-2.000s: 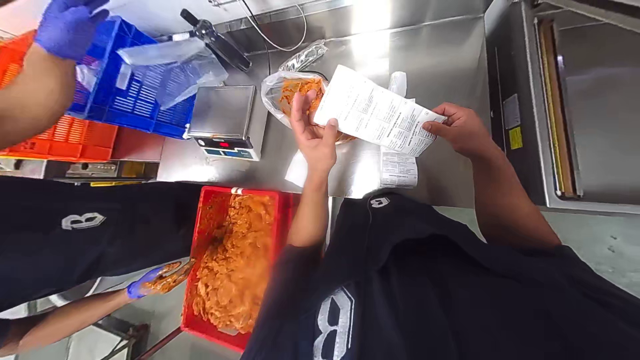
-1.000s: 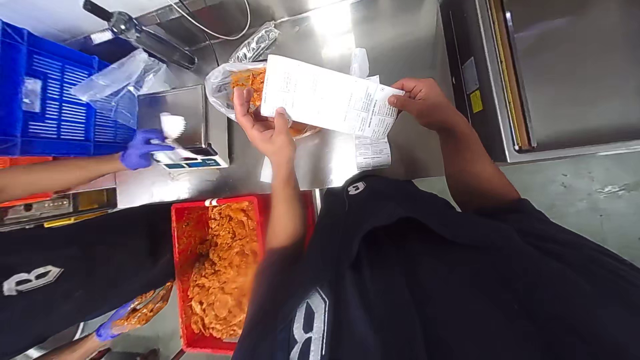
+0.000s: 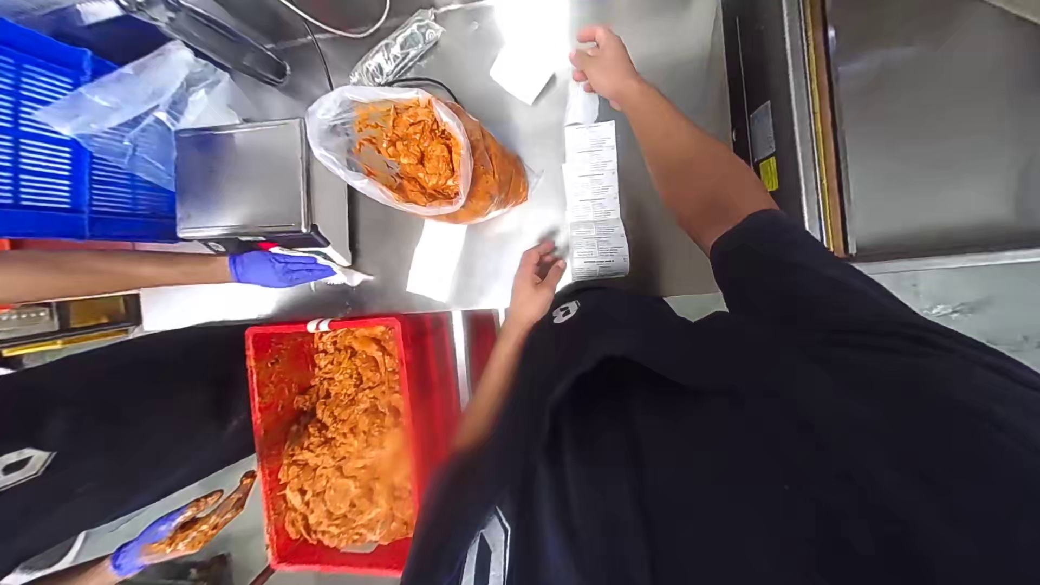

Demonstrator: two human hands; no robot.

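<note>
A long strip of printed paper (image 3: 595, 195) lies flat on the steel table, running away from my body. My right hand (image 3: 603, 67) is over its far end, fingers loosely bent; whether it touches the paper I cannot tell. Near the strip's close end, on its left, my left hand (image 3: 538, 280) is raised with fingers parted and holds nothing. An open clear plastic bag of orange-coated meat (image 3: 414, 150) leans on the table to the left. Blank-looking white papers lie beyond the bag (image 3: 522, 71) and in front of it (image 3: 437, 260).
A co-worker's gloved hand (image 3: 280, 268) wipes by the weighing scale (image 3: 244, 179); the other glove (image 3: 175, 536) is coated in sauce. A red crate (image 3: 410, 431) of coated meat stands below the table edge. A blue crate (image 3: 45, 203) is at left, a foil-like wrapped roll (image 3: 398, 47) behind.
The printed paper held in both my hands now lies on the table. My left hand has moved toward my body, my right hand away. The co-worker's hand has come to the scale's near side.
</note>
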